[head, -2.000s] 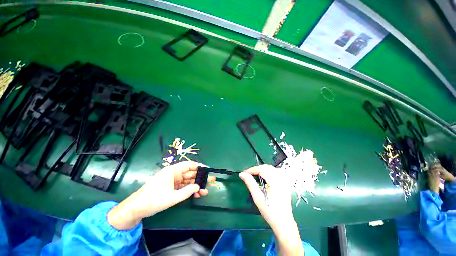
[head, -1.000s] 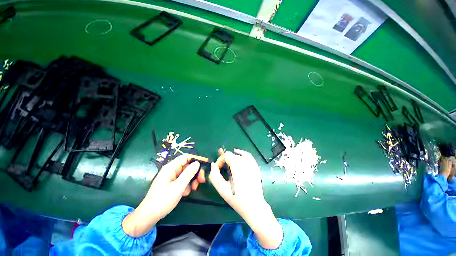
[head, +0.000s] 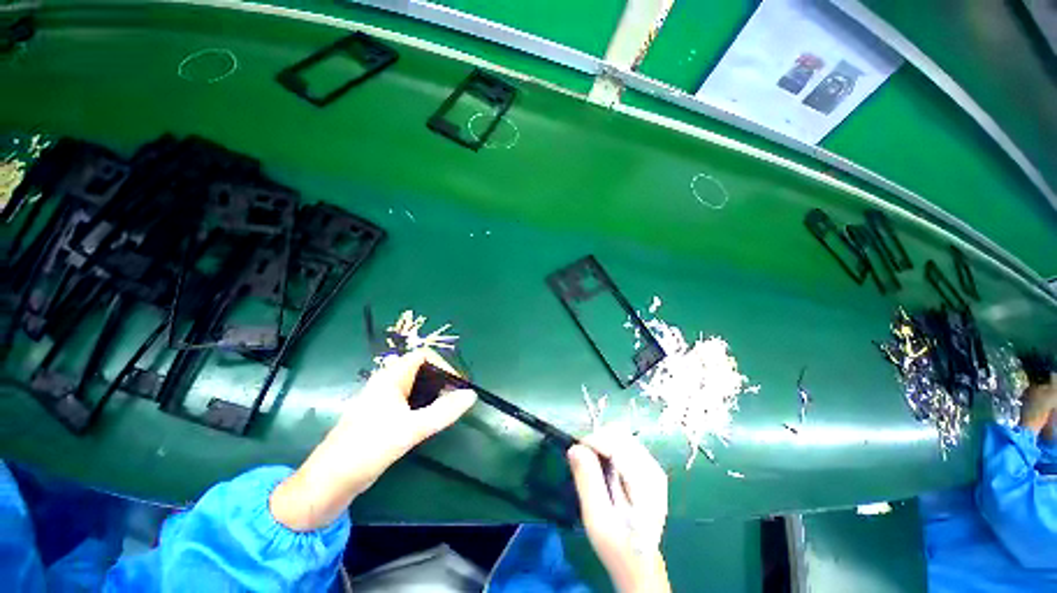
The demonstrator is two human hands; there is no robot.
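A thin black phone frame (head: 519,414) is held edge-on between my two bare hands, above the green bench. My left hand (head: 388,423) grips its left end. My right hand (head: 622,492) grips its right end with the fingertips. A dark shadow or reflection lies on the bench below it. Whether a tool is in my right hand cannot be seen. Another black phone frame (head: 600,330) lies flat beyond my right hand, its lower end against the heap of white slips (head: 701,394).
A pile of black frames (head: 197,278) lies at left. A yellowish strip heap (head: 412,336) is behind my left hand. Single frames (head: 339,70) lie on the far side. A mixed heap (head: 933,371) and a person's blue sleeve (head: 1014,475) are at right.
My hands were close together on a dark part a second ago. Now they are apart, with the frame stretched between them. The far-side frames have shifted left since the earliest frame.
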